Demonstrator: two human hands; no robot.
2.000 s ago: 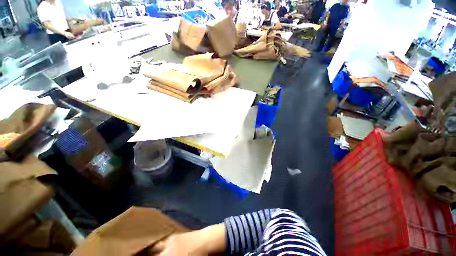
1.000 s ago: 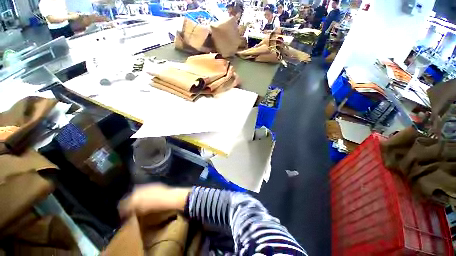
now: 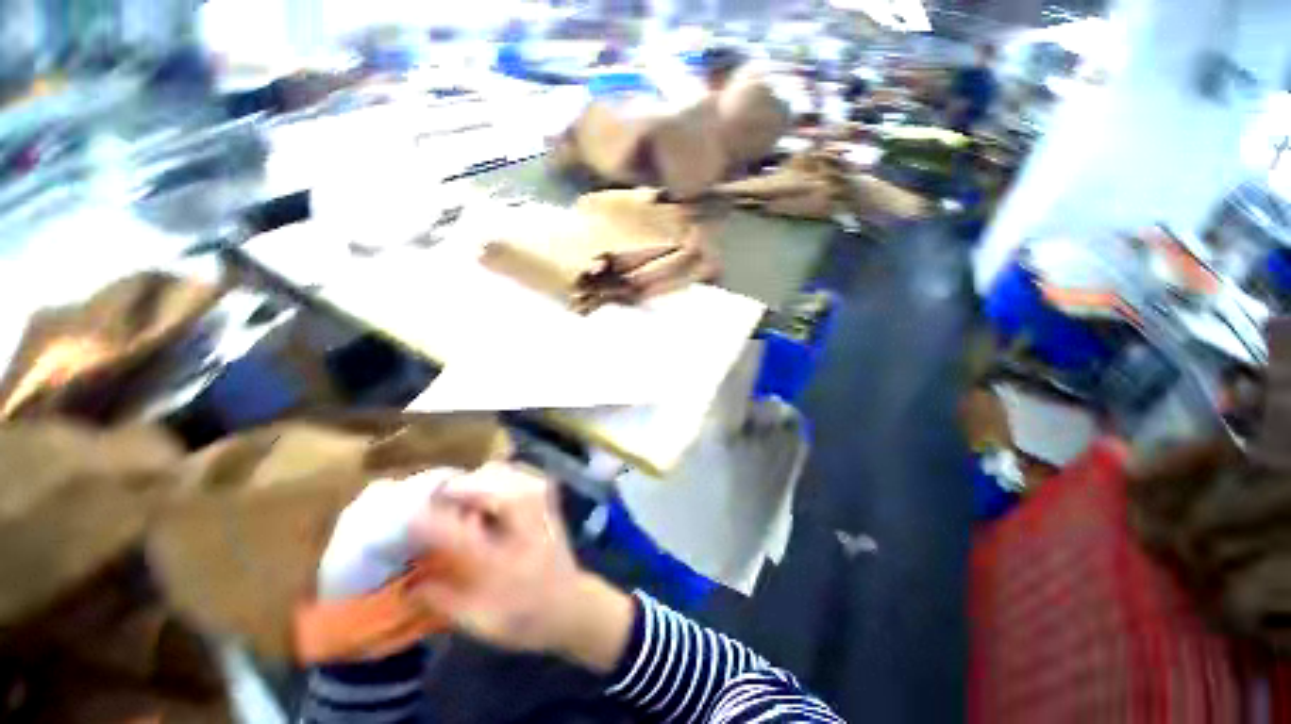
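The view is blurred. My right hand (image 3: 503, 559), bare with a striped sleeve, is raised at the lower centre, its fingers bent against an orange piece (image 3: 347, 625). Its grip is unclear. A striped left sleeve (image 3: 365, 690) comes up from the bottom edge below the orange piece. A white rounded shape (image 3: 371, 535) lies above it; whether this is my left hand in a glove or something held cannot be told. Brown cloth (image 3: 241, 530) spreads behind and left of the hands.
A white table (image 3: 566, 371) ahead carries a folded brown stack (image 3: 602, 252). Blue bins (image 3: 793, 347) stand at its right end beside the dark aisle floor (image 3: 885, 424). A red crate (image 3: 1090, 594) with brown cloth (image 3: 1218, 523) stands right. More brown cloth (image 3: 71, 509) lies left.
The view has swung left, so the scene sits further right and lower. The brown piece under my right hand is no longer there; the left sleeve, orange piece and white shape have appeared.
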